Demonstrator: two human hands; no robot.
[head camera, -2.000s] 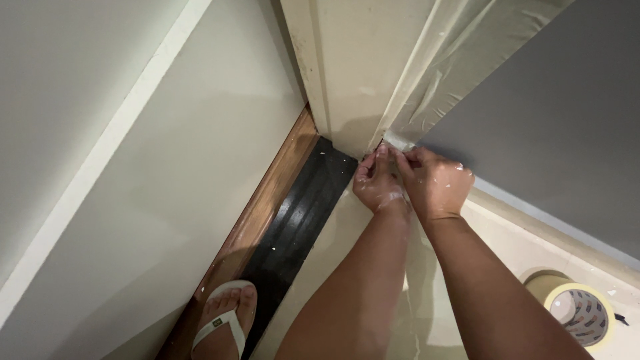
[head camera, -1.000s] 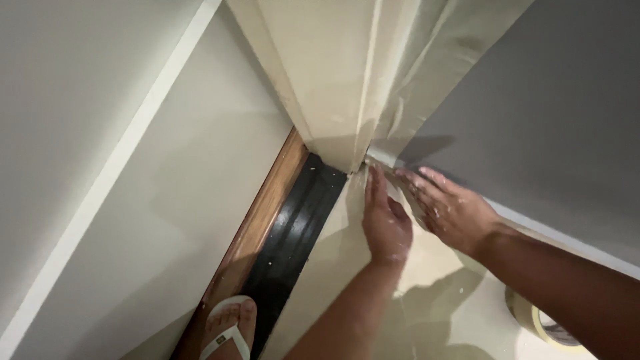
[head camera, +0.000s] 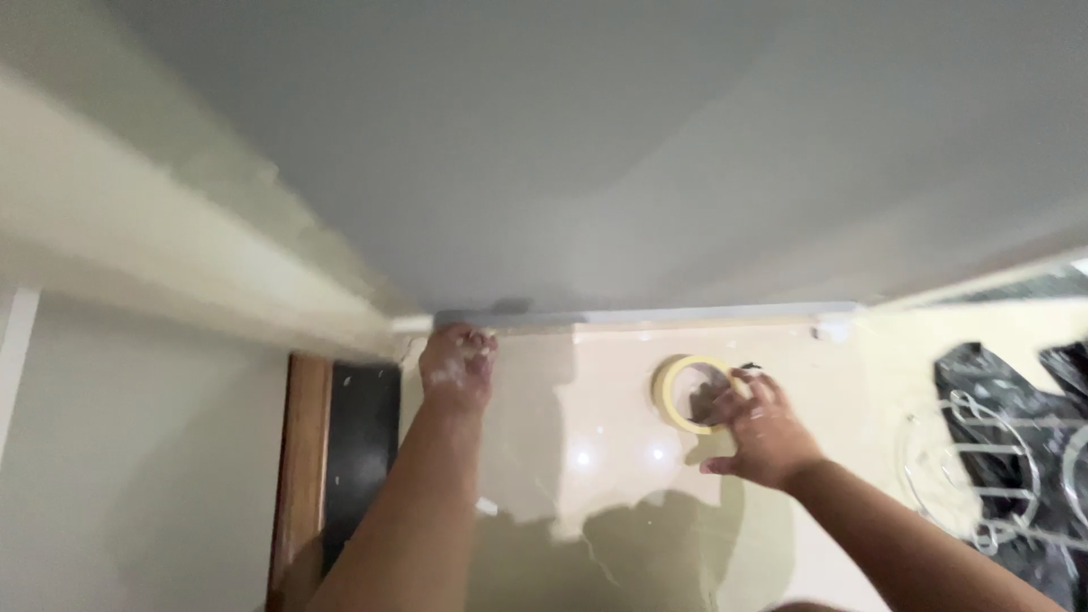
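My left hand (head camera: 459, 365), its fingers curled and marked with white smears, is at the baseboard (head camera: 646, 318) near the left corner; whether it holds anything is hidden. My right hand (head camera: 761, 429) reaches over the right side of a roll of yellow masking tape (head camera: 667, 395) lying on the floor, fingers spread and thumb apart. Above the baseboard rises a grey wall (head camera: 578, 170). Pale covering material (head camera: 255, 204) runs along the wall's left edge, beside the door frame.
A white wire rack (head camera: 990, 446) and black plastic bags (head camera: 977, 365) lie at the right. On the left are a black threshold strip (head camera: 361, 442), a wooden strip (head camera: 302, 459) and a pale panel (head camera: 170, 459). A small white piece (head camera: 486, 506) lies on the glossy floor.
My hands, close together at the foot of the door frame before, are now apart, with the right one over by the tape roll. The view has swung to the right.
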